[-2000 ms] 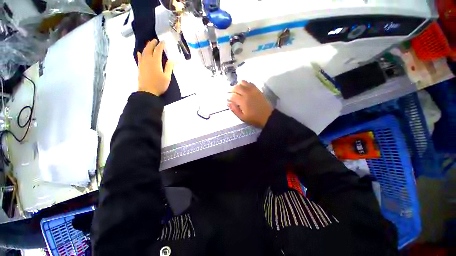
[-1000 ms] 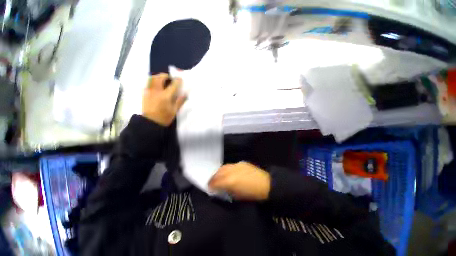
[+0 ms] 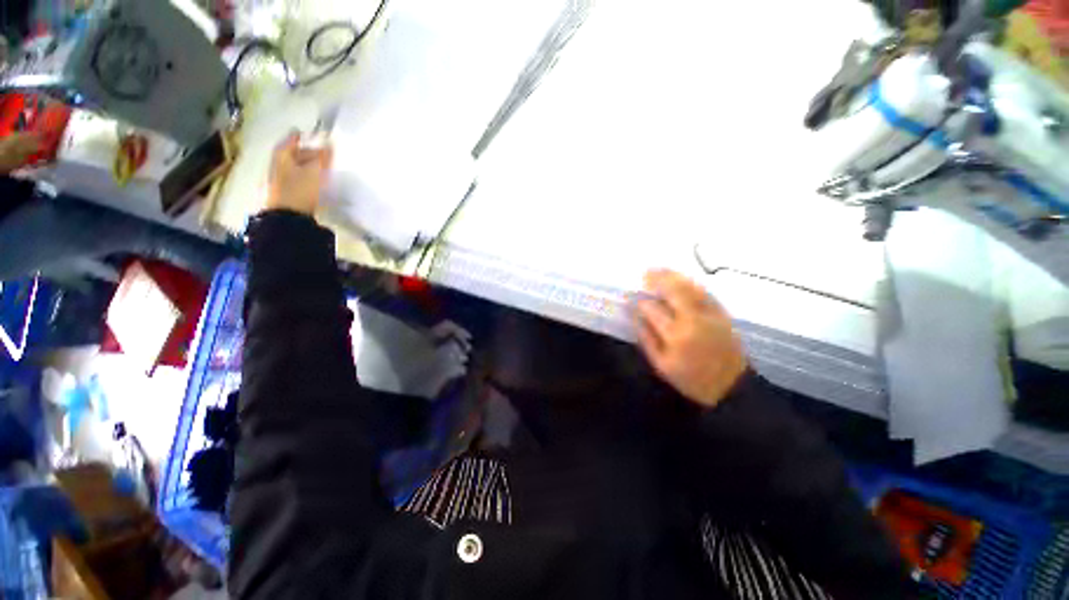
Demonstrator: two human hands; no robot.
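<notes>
The stacked white pieces (image 3: 404, 111) lie on the table at left, with greyish layered edges. My left hand (image 3: 298, 176) is at the stack's lower left edge with its fingers bent; whether it pinches a piece is too blurred to tell. My right hand (image 3: 692, 338) is over the table's front edge, fingers loosely bent, with nothing seen in it. The white sewing machine (image 3: 909, 117) stands at the upper right, away from both hands. No navy piece shows on the table.
Loose white sheets (image 3: 944, 340) overhang the front edge at right. A white piece (image 3: 404, 352) shows below the table edge. Blue baskets stand at left (image 3: 193, 410) and lower right (image 3: 1037, 533), with an orange packet (image 3: 932, 536). Another person's hand (image 3: 16, 150) is at far left.
The view has swung left. The white piece has left my hands, and the navy piece is out of sight. My left hand has moved to the stack, my right hand up to the table edge.
</notes>
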